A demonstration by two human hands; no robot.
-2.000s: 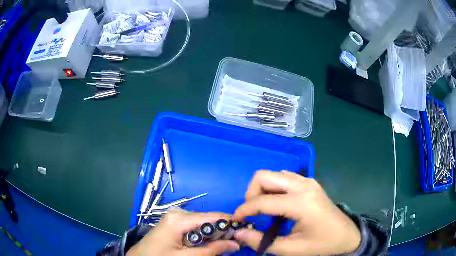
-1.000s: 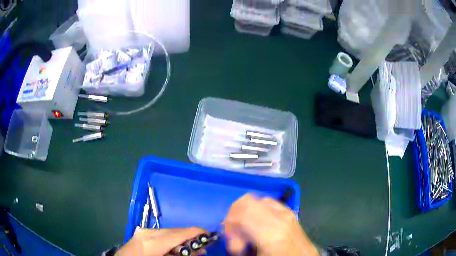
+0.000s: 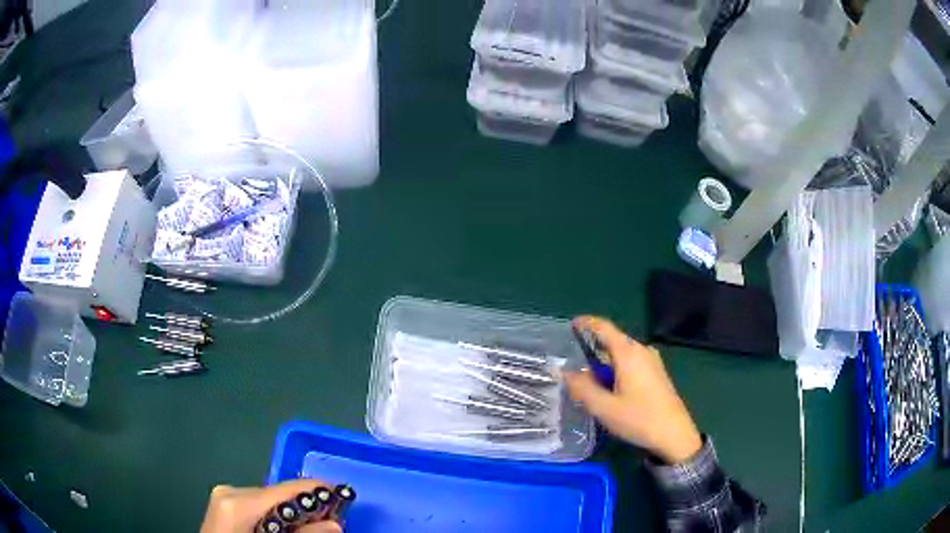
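Observation:
My left hand (image 3: pixel 245 510) is at the bottom edge, partly cut off, and holds several metal cylindrical parts (image 3: pixel 305 504) fanned with their dark-ringed ends up, over the left side of the blue tray (image 3: pixel 448 468). My right hand (image 3: pixel 633 390) is at the right end of the clear parts box (image 3: pixel 481 316), with a slim blue-and-dark pen-like tool (image 3: pixel 593 354) in it. Its fingertips are over the box's right part, beside the metal parts (image 3: pixel 510 396) lying on a white liner (image 3: pixel 417 401). Whether the fingertips touch a part cannot be told.
A white unit (image 3: pixel 89 245), a box of white packets (image 3: pixel 224 224) and a row of metal parts (image 3: pixel 177 335) are at left. A black flat object (image 3: pixel 711 312), tape roll (image 3: pixel 706 203) and blue bin of parts (image 3: pixel 901 385) are at right. Clear boxes (image 3: pixel 526 73) are stacked behind.
The view has tilted up, so things sit lower in the picture. My right hand has left my left hand and moved to the clear parts box. My left hand still holds the fanned parts.

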